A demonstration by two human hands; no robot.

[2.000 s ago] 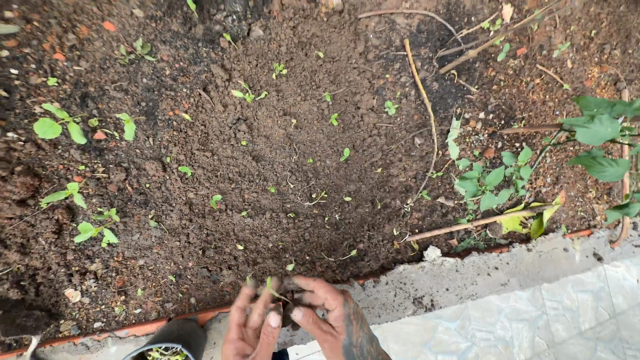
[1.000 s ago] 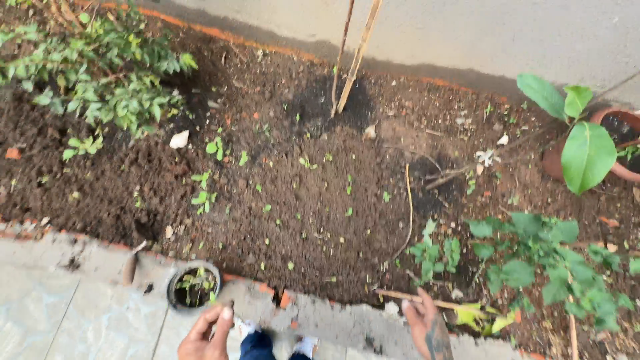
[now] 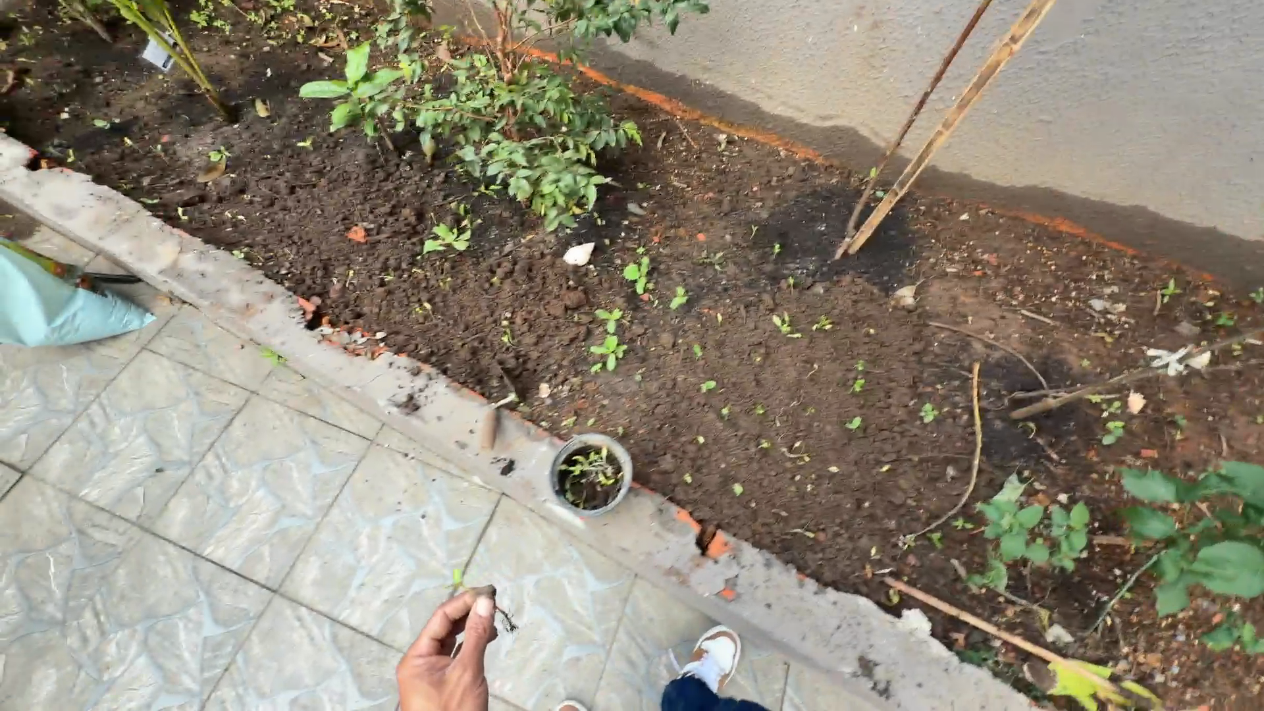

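Note:
My left hand (image 3: 449, 647) is raised over the tiled floor at the bottom, its thumb and index finger pinched on a small seedling (image 3: 457, 581), with thin dark roots hanging to the right of the fingertips. My right hand does not show in this frame. Up and to the right of the left hand, a round pot (image 3: 592, 438) with soil and small green seedlings stands on the concrete curb. A hand tool with a light handle (image 3: 489, 429) rests at the curb's edge, its head toward the soil. Small seedlings (image 3: 608, 352) grow across the brown soil bed (image 3: 652, 415).
The concrete curb (image 3: 247, 296) runs diagonally between bed and tiles (image 3: 336, 523). A leafy shrub (image 3: 533, 148) and wooden stakes (image 3: 918, 148) stand near the wall (image 3: 1106, 109). A pale blue bag (image 3: 59, 301) lies at far left. My shoe (image 3: 718, 652) is below the curb.
The hands, together near the curb two seconds ago, have parted; the right hand has left view. The view has swung left and widened, showing more floor and the shrub.

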